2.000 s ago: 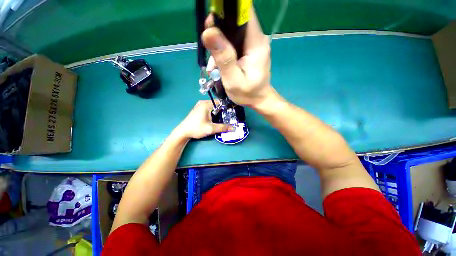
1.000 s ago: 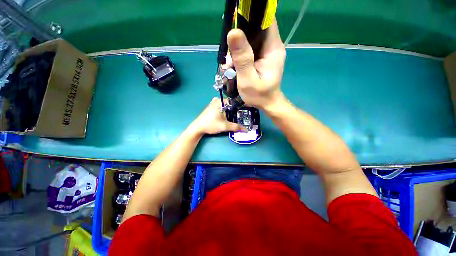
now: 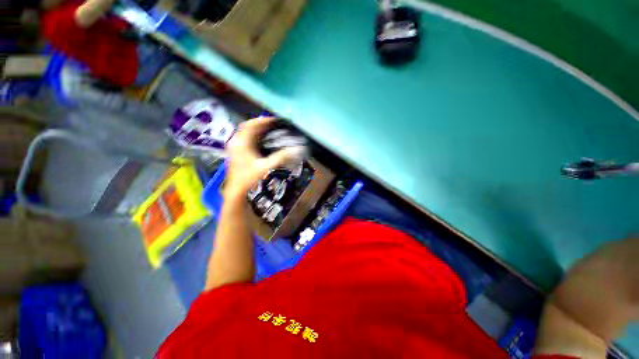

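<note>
My left hand (image 3: pixel 249 156) is over the left blue crate (image 3: pixel 336 219), fingers curled round a blurred dark housing with a pale flat face (image 3: pixel 283 140). Black-and-silver units (image 3: pixel 272 196) lie in the cardboard-lined crate beneath it. Another black housing with a silvery part (image 3: pixel 397 34) sits on the teal mat (image 3: pixel 462 126) at the top. My right forearm shows at the lower right edge; the right hand is cut off by the edge. A thin dark and shiny tool-like piece (image 3: pixel 588 169) shows at the right.
A brown carton (image 3: pixel 256 31) stands on the bench at the upper left. A white-and-purple bag (image 3: pixel 202 125) and a yellow-and-orange packet (image 3: pixel 168 212) lie beyond the crate. A person in red (image 3: pixel 94 43) is at the upper left. A blue crate (image 3: pixel 59 322) is at the lower left.
The view has swung left and down. My left hand has carried the housing from the mat to over the left crate. My right hand has gone out of view from the screwdriver.
</note>
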